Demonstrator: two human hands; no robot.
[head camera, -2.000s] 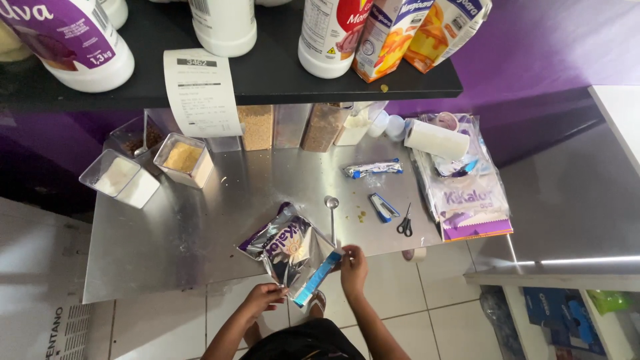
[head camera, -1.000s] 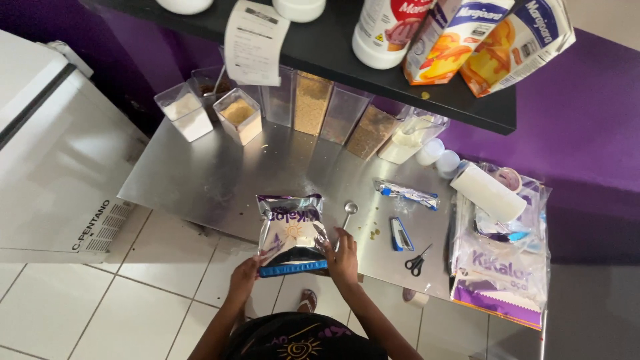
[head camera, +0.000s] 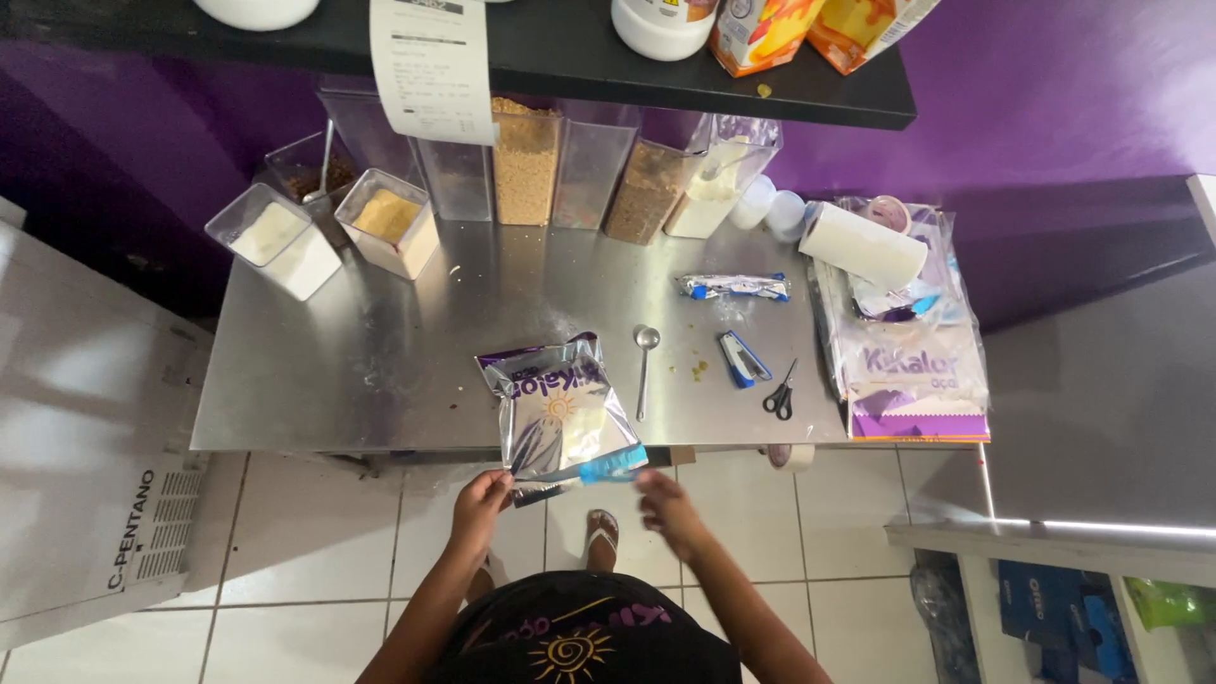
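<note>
A clear and silvery plastic bag with purple printing (head camera: 560, 408) lies over the front edge of the steel table, a blue strip along its near end. My left hand (head camera: 486, 499) pinches the bag's near left corner. At its right corner my right hand (head camera: 665, 503) is blurred, fingers by the end of the blue strip; whether it grips the strip cannot be told. Right of the bag lie a metal spoon (head camera: 644, 370), a blue stapler (head camera: 744, 359), black scissors (head camera: 780, 397) and a blue and silver wrapped packet (head camera: 734, 287).
Clear containers of crumbs (head camera: 525, 171) and powder (head camera: 294, 249) line the table's back. A paper roll (head camera: 863, 245) rests on a stack of printed bags (head camera: 917, 380) at right. A black shelf (head camera: 560, 57) overhangs the back, with a receipt (head camera: 432, 71) hanging from it.
The bag's printed side was squarer to the table edge a second ago and is now tilted. My right hand has moved to the blue strip's right end. The view has shifted.
</note>
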